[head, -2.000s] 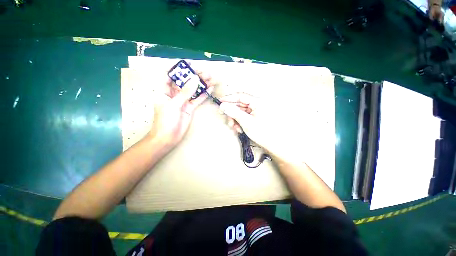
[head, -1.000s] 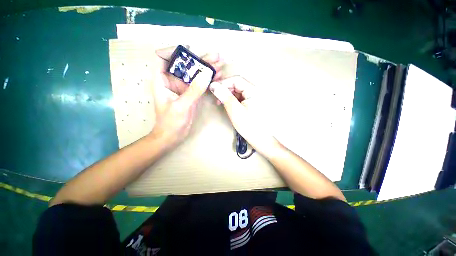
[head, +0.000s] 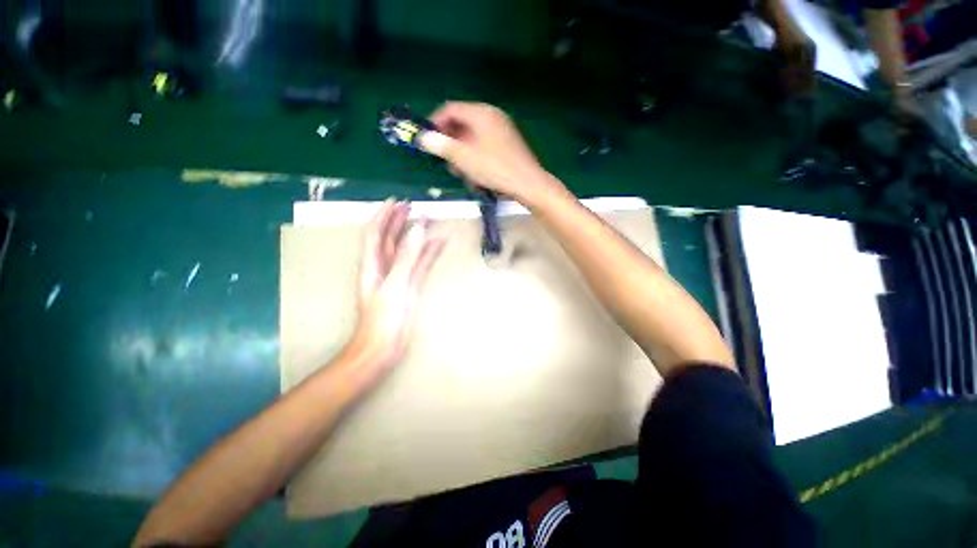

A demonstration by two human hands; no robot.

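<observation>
My right hand grips the open adapter housing at its near end, beyond the far edge of the cardboard. Pale and yellow parts show in the housing. The black output cable hangs below my right hand over the far part of the cardboard sheet. My left hand is empty, fingers apart, over the left part of the cardboard. Whether it touches the sheet is hard to tell.
Dark corded units, one a black piece, lie on the green surface beyond the cardboard. A white-topped stack stands at the right. Another person's arm shows at the top right. Yellow-black tape runs at the lower right.
My left hand has let go of the housing. My right hand now holds it and has moved away from me, past the cardboard's far edge. The cable has lifted along with it. The view has shifted.
</observation>
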